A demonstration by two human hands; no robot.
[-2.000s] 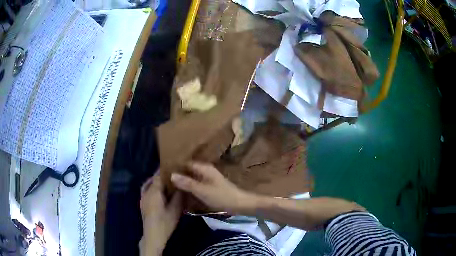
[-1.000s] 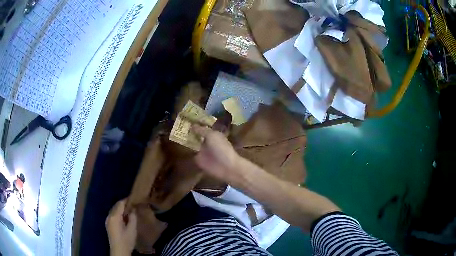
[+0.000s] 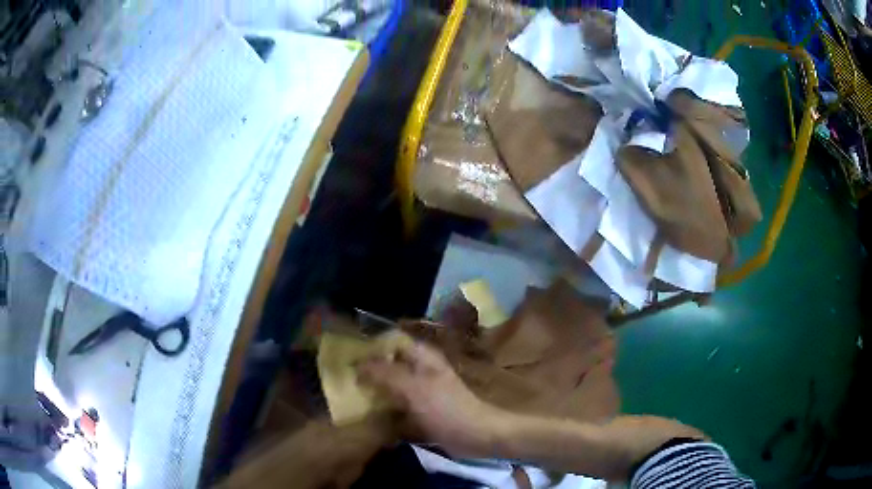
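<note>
My right hand (image 3: 416, 382) is blurred and holds a tan-yellow paper ticket (image 3: 342, 379) at the lower middle. Brown cloth (image 3: 287, 458) lies below and left of the ticket, blurred and cut off by the bottom edge. More brown panels (image 3: 564, 358) are heaped right of the hand, with a second yellow slip (image 3: 486, 303) at their upper edge. White cloth (image 3: 459, 466) shows under my right forearm. My left hand is not in view.
Black shears (image 3: 143, 334) and a printed sheet (image 3: 153, 172) lie on the white table (image 3: 225, 315) at left. A tied brown and white bundle (image 3: 612, 191) sits by a yellow rail (image 3: 430, 105) at upper right. The floor (image 3: 746, 382) is green.
The view has shifted, so the scene sits lower. My right hand has taken hold of the ticket. My left hand, earlier on the brown cloth, has gone out of view.
</note>
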